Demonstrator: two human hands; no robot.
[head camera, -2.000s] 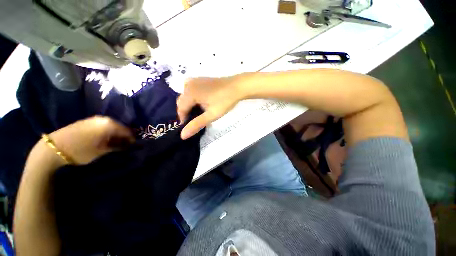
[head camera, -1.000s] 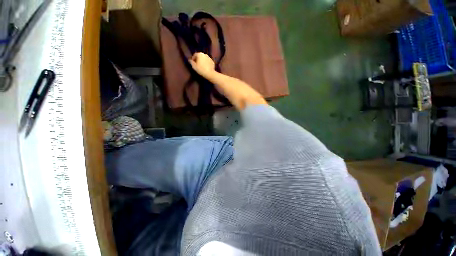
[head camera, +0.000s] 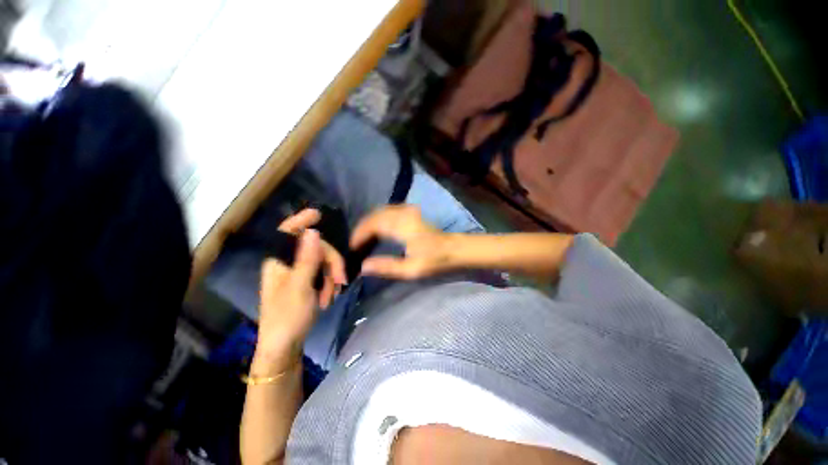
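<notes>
A narrow black strap (head camera: 334, 227) is between my two hands above my lap, blurred; part of it hangs over my thigh. My left hand (head camera: 300, 277), with a bracelet at the wrist, has its fingers curled around part of the strap. My right hand (head camera: 399, 243) grips the strap just beside it, thumb and fingers nearly closed. The black garment piece (head camera: 82, 272) hangs over the table at the left, apart from my hands. More black straps (head camera: 545, 82) lie looped on the reddish-brown cardboard sheet (head camera: 604, 150) on the floor.
The white table (head camera: 245, 82) has a wooden edge and lies in front at the upper left. A cardboard box (head camera: 788, 254) and blue plastic items (head camera: 808, 154) are at the far right on the green floor.
My right hand has come from the straps on the cardboard back to my lap, now with a strap. My left hand has come into view beside it. The view has turned towards the table.
</notes>
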